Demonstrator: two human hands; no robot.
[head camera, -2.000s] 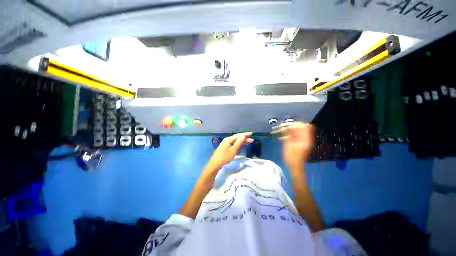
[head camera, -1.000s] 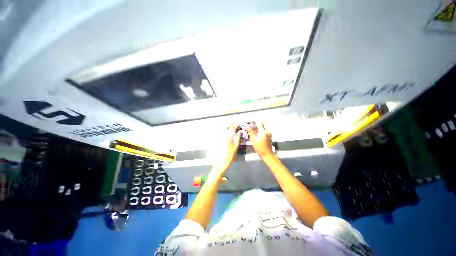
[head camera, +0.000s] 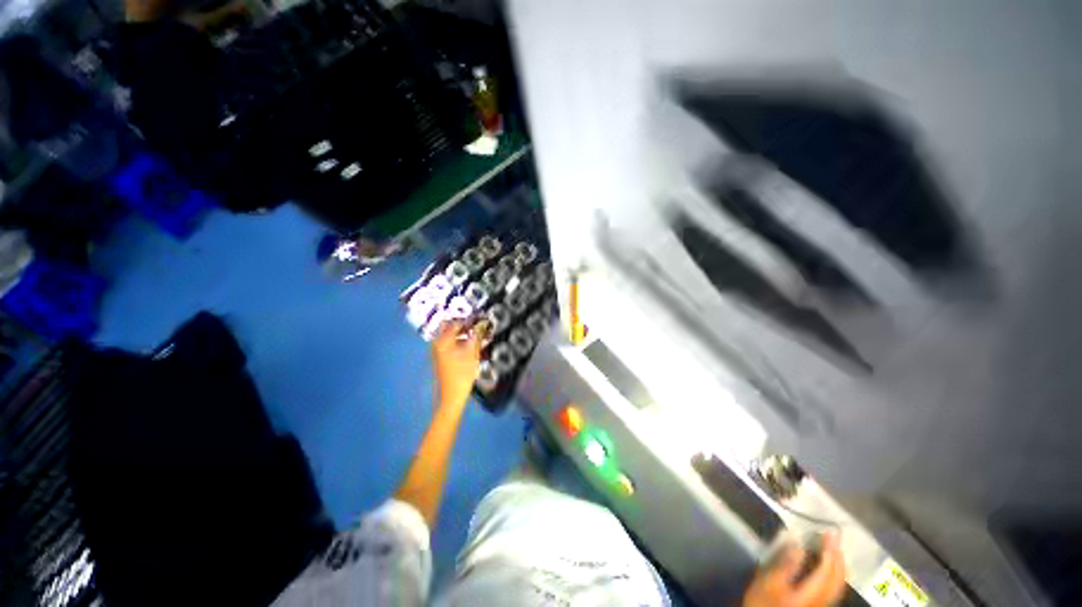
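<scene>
The black parts tray (head camera: 504, 382) lies left of the machine, with rows of pale ring-shaped workpieces (head camera: 489, 377) in its pockets. My left hand (head camera: 458, 356) is over the tray's near-left side, fingertips at a ring; whether it grips one cannot be told. My right hand (head camera: 803, 574) is at the lower right by the machine's front ledge, fingers curled, blurred and cut off by the lower edge; whether it holds a part cannot be told. A small dark and metal fixture (head camera: 778, 477) stands in the bright opening beyond it.
The grey front panel (head camera: 664, 522) carries red, green and yellow buttons (head camera: 596, 451). A yellow bar (head camera: 575, 311) stands at the opening's left side. The white hood (head camera: 617, 71) fills the right. Dark tray stacks (head camera: 190, 462) and blue stools (head camera: 160, 193) are at left.
The view has swung left. My hands, earlier together in the machine opening, are apart: the left has moved out to the tray, the right is over the front ledge.
</scene>
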